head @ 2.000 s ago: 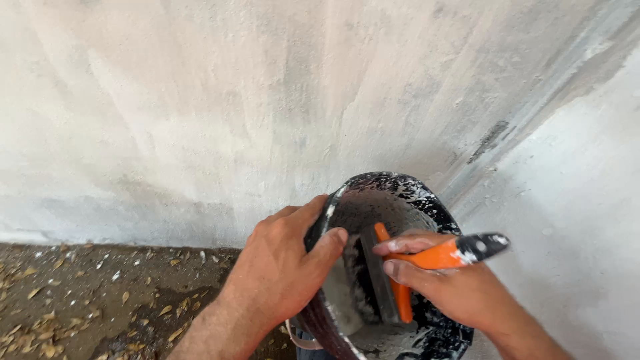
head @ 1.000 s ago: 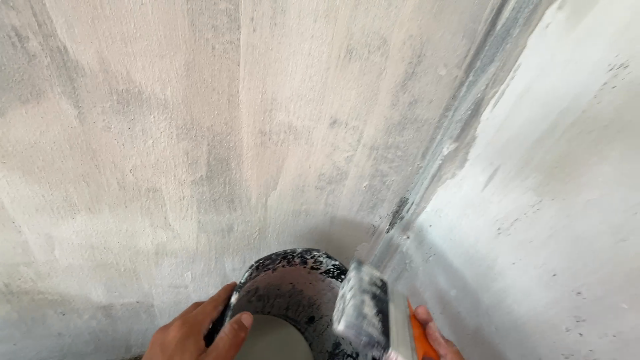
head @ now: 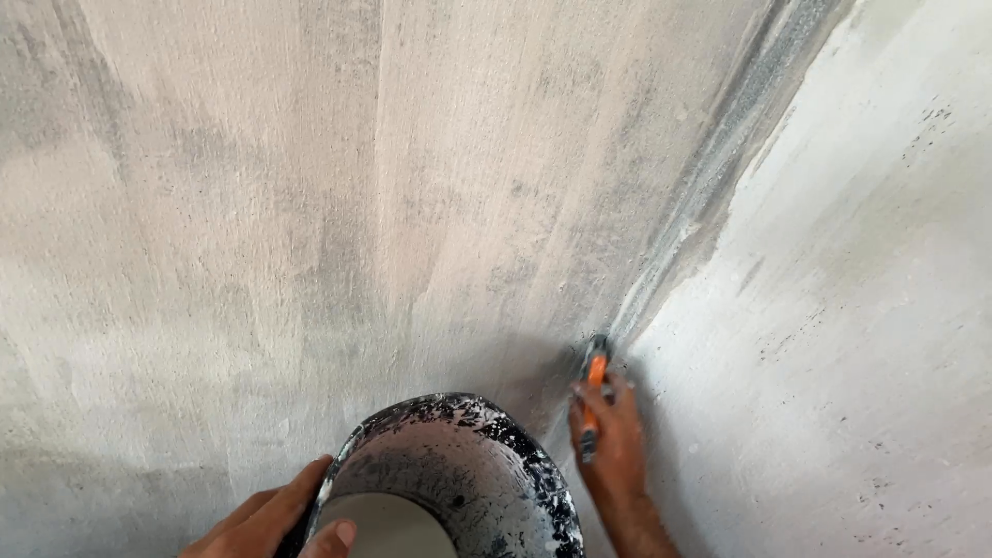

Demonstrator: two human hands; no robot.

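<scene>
A black bucket, its rim spattered with white paint, stands tilted at the bottom centre, with smooth grey liquid inside. My left hand grips its left rim, the thumb over the inside edge. To the right of the bucket, my right hand holds a paint brush by its orange and black handle. The brush head is at the corner where the two walls meet; its bristles are mostly hidden.
A streaky beige and grey wall fills the left and middle. A whitish wall rises at the right. Between them a darker grey strip runs up along the corner.
My right hand has lifted the brush out of the bucket and moved it to the wall corner. My left hand still holds the bucket's rim. The view has shifted, and the leaf-strewn ground has left it.
</scene>
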